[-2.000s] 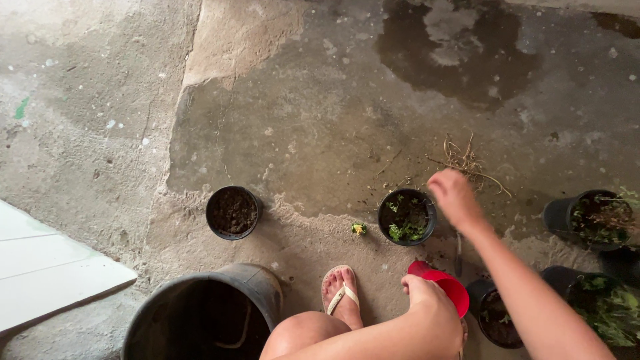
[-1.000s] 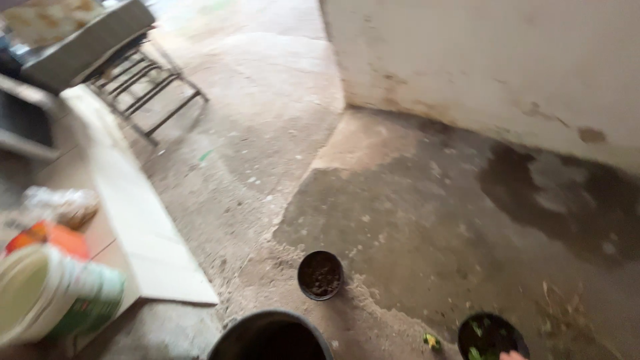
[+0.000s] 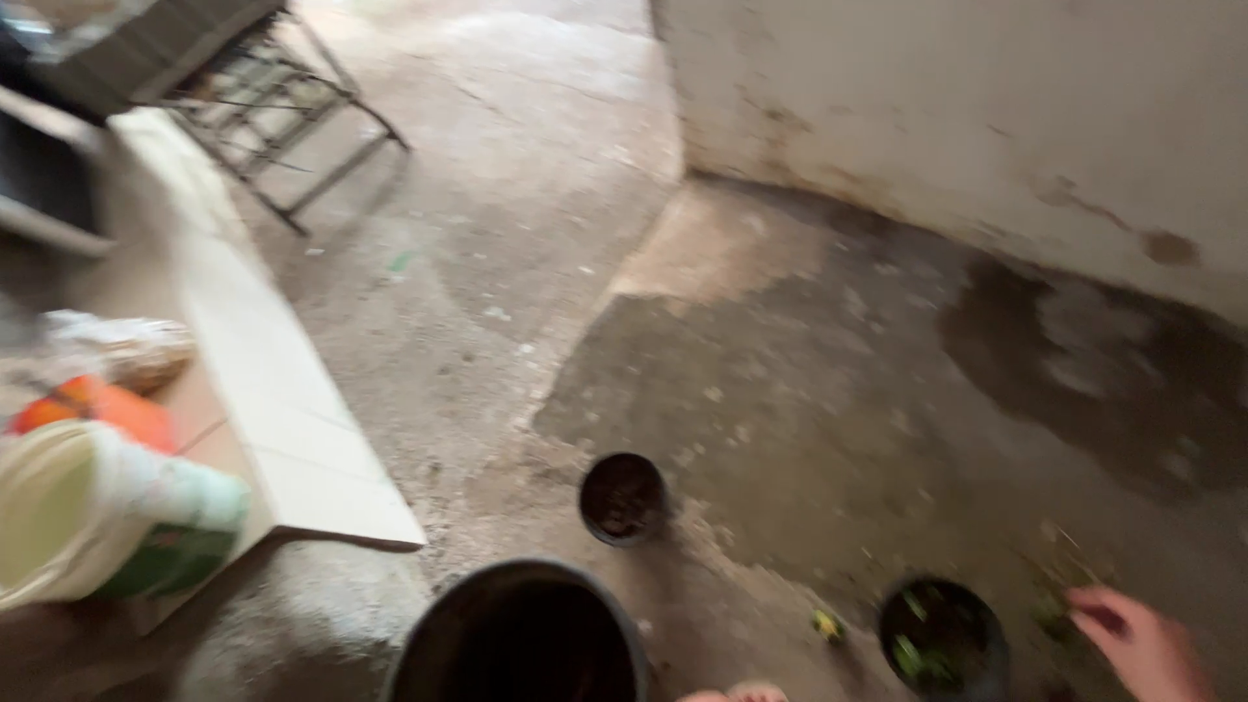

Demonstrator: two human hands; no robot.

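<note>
At the lower right, my right hand [image 3: 1136, 634] pinches a blurred green sprig [image 3: 1053, 614] at its fingertips. Left of it stands a black plant pot [image 3: 941, 639] with soil and small green leaves. A small yellow-and-green plant piece [image 3: 828, 625] lies on the floor beside that pot. Another black pot [image 3: 624, 499], holding dark soil, stands farther left. A large dark bucket [image 3: 517, 634] is at the bottom middle, its inside in shadow. My left hand is out of view.
A white slab [image 3: 283, 409] runs along the left, beside a white-and-green bucket [image 3: 58, 517], an orange object [image 3: 122, 414] and a clear plastic bag [image 3: 127, 346]. A metal-framed stand [image 3: 341, 175] is at upper left. A stained wall [image 3: 926, 117] borders the wet floor; dry roots [image 3: 1082, 556] lie near my hand.
The view has swung up and left, bringing in the wall, slab and white bucket. The red pot near my leg has left view. A green sprig now shows at my right fingertips.
</note>
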